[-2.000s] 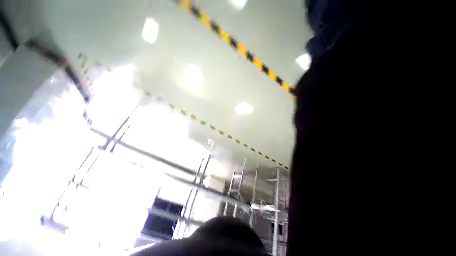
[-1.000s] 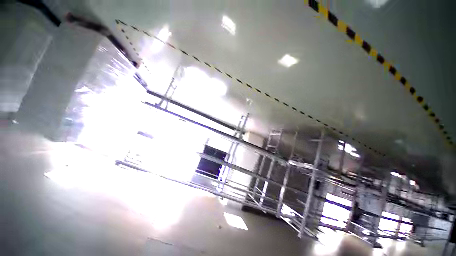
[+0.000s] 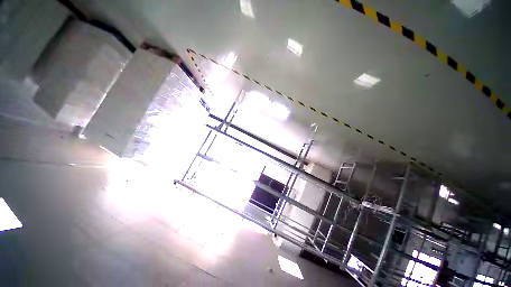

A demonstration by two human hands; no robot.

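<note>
Neither of my hands is in view, and nothing is seen being held or worked on. The view is upside down and tilted. Bare silver pipe racking [image 3: 336, 218] runs from the middle to the lower right. Tall white wrapped blocks, which look like palletised cartons [image 3: 129, 101], stand at the left with a dark base along their upper ends. Thin pale strands, too small to make out, show on a rack [image 3: 374, 206] at the right.
The glossy grey-green floor [image 3: 336, 50] fills the upper part. Yellow-black floor tape [image 3: 417, 39] crosses the upper right, and a thinner line runs behind it. Strong glare hides much of the centre left. A dark panel [image 3: 268, 192] shows behind the racking.
The dark shape that filled the right side is gone. The view has swung, so racking and tape sit further right and more of the white blocks shows at the left.
</note>
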